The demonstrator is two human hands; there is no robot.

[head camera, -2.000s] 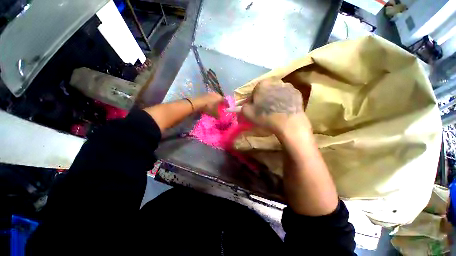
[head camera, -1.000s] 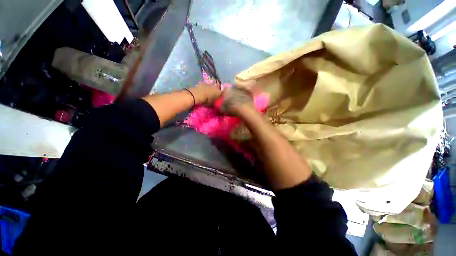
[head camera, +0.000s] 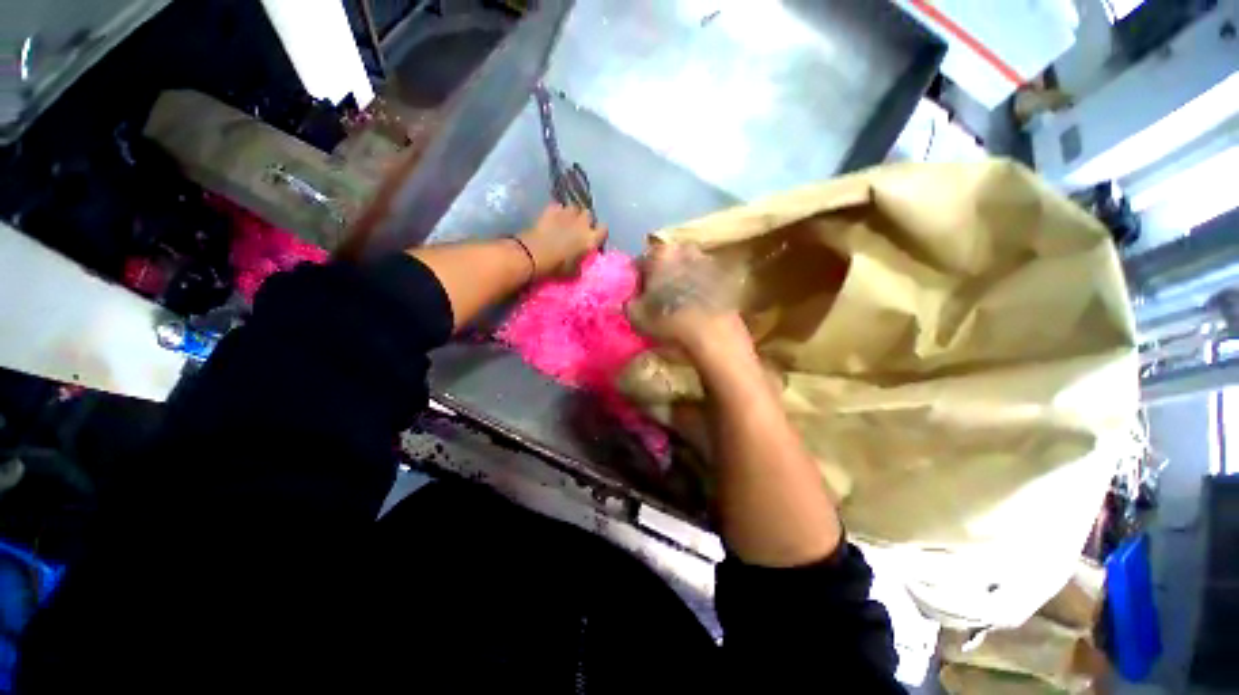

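Bright pink loose material (head camera: pixel 578 319) lies in a heap on a grey metal tray (head camera: pixel 496 387), at the mouth of a large tan paper sack (head camera: pixel 978 367). My left hand (head camera: pixel 561 242) is at the heap's upper left edge, fingers curled, beside a dark slim metal tool (head camera: pixel 554 156); whether it grips anything is hidden. My right hand (head camera: pixel 686 289) is blurred, between the heap and the sack opening. Its fingers are not clear, so what it holds cannot be told.
Metal side walls (head camera: pixel 442 170) rise around the tray. A beige block (head camera: pixel 252 156) and more pink material (head camera: pixel 265 251) are at the left in a dark machine area. A blue bin (head camera: pixel 1130 611) and tan sacks (head camera: pixel 1033 652) stand at the lower right.
My right hand has moved from the heap's middle toward the sack mouth. My left hand has shifted to the heap's upper edge by the dark tool. The hands are farther apart, and the view has shifted.
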